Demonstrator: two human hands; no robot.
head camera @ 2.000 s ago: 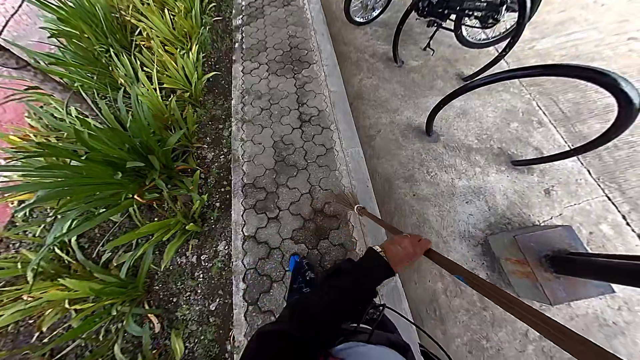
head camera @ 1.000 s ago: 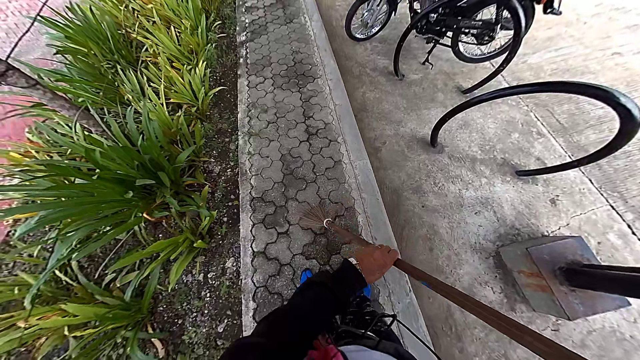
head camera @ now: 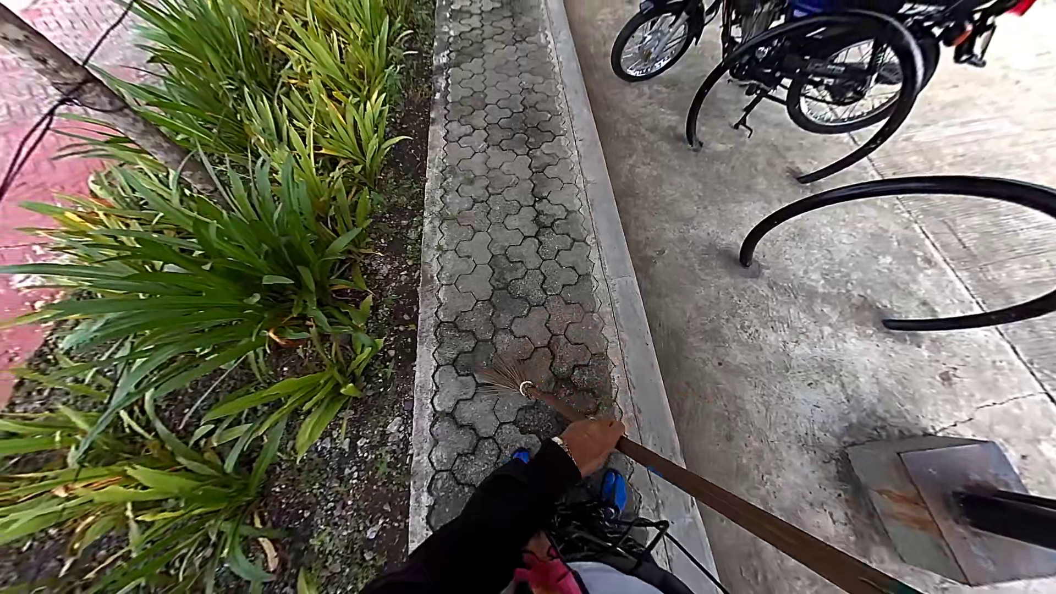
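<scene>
My left hand [head camera: 592, 445], in a black sleeve with a band at the wrist, is closed around the brown handle of a stick broom [head camera: 742, 507]. From that grip the long handle slopes down to the lower right edge of the view. Its thin, stiff bristles [head camera: 505, 378], bound by a light ring, fan out to the left over the paved walkway [head camera: 516, 272]. Whether the tips touch the pavers cannot be told. My right hand is not in view. Blue footwear [head camera: 613, 488] shows beside the gripping hand, near dark cords at my body.
A planting bed with long-leaved plants [head camera: 247, 264] and a leaning trunk [head camera: 124, 115] borders the walkway's left side. On the right are a concrete curb [head camera: 631, 330], curved black metal racks [head camera: 891, 188], a parked two-wheeler [head camera: 850, 87] and a metal post base [head camera: 932, 503].
The broom's bristle end has moved left across the walkway from near the curb. My left hand has kept its hold on the handle.
</scene>
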